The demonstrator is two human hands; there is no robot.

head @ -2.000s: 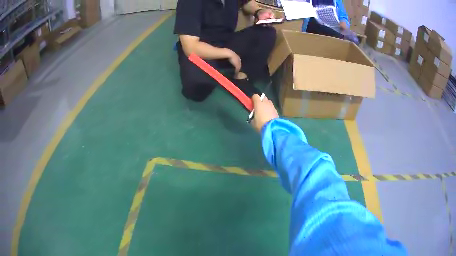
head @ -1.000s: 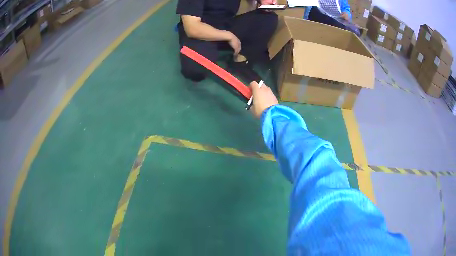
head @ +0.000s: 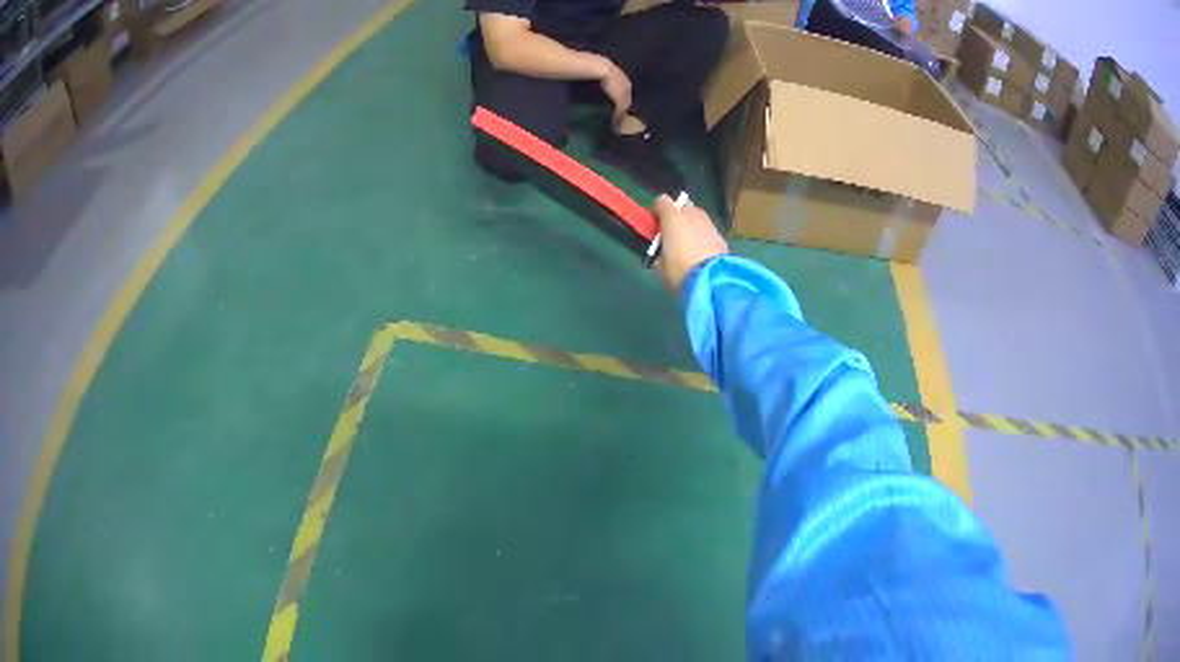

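My right hand, in a blue sleeve, reaches forward at the upper centre of the view. It grips the near end of a red tray, seen nearly edge-on as a narrow red strip slanting up to the left. A white pen with a black end is held in the same hand, across the tray's end. The tray is off the floor. Its flat face and anything on it cannot be made out. My left hand is not in view.
An open brown carton stands ahead, right of my hand. A person in black crouches beside it; another person in blue is behind. Stacked boxes stand at right, shelving at upper left. Yellow-black tape marks the green floor.
The people, carton and floor tape have shifted upward in the view. The tray's far end sits slightly higher and further left, and a dark underside shows along it. The hand keeps its grip.
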